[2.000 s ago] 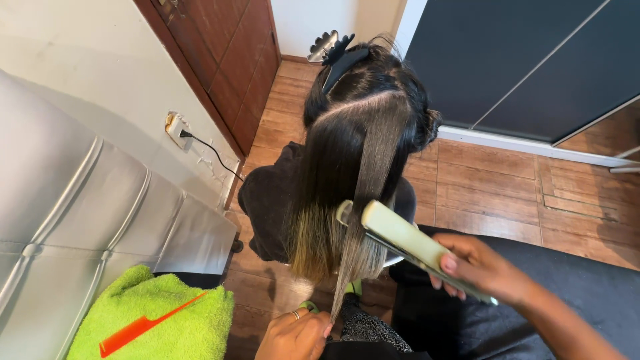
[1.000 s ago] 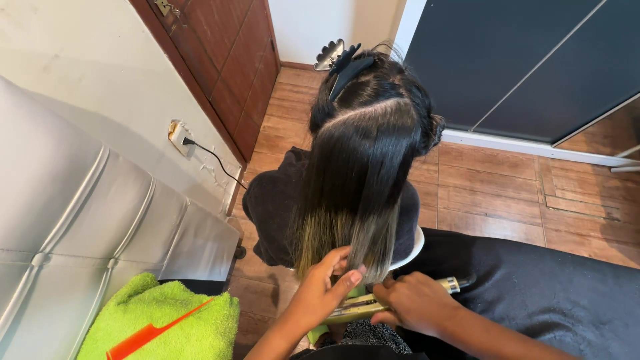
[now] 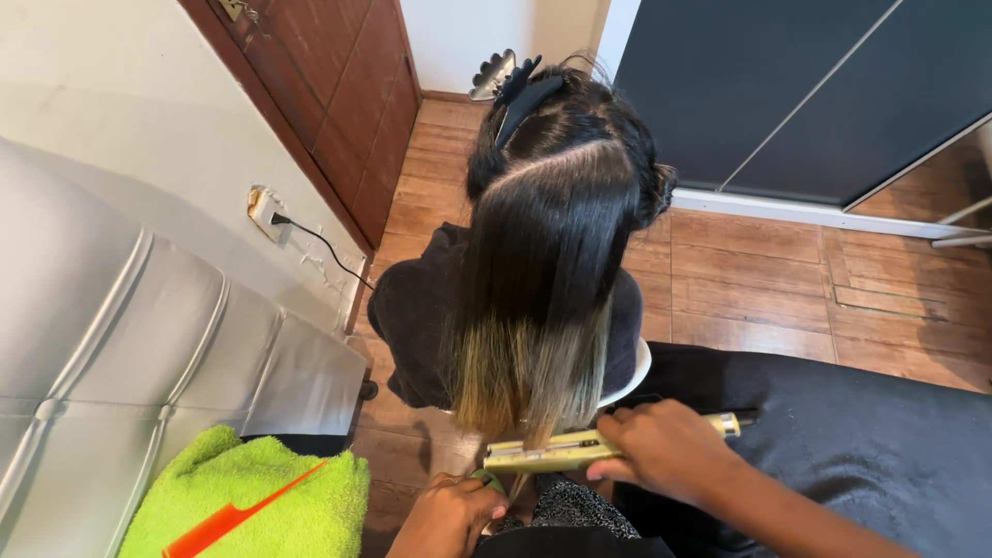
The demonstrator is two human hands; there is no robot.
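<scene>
A seated person's long dark hair (image 3: 554, 248), lighter at the ends, hangs down the back, seen from behind. Claw clips (image 3: 523, 97) hold the upper hair. My right hand (image 3: 666, 449) is closed around a yellowish hair straightener (image 3: 542, 453), which lies across the tips of a thin strand. Just below its left end is my left hand (image 3: 457, 511), fingers curled at the strand's end; whether they pinch the hair is hard to see. An orange rat-tail comb (image 3: 225, 523) rests on a lime green towel (image 3: 310, 496) at the lower left.
A padded silver-grey headboard or seat back (image 3: 194, 333) runs along the left. A black cord comes from a wall outlet (image 3: 266, 213) beside a brown door (image 3: 341, 93). On the right, a black-covered surface (image 3: 821, 442) extends below dark panels (image 3: 759, 93).
Two seconds ago the straightener was midway along a raised strand; now it is down at the tips. My left hand, up at the hair a second ago, has moved lower.
</scene>
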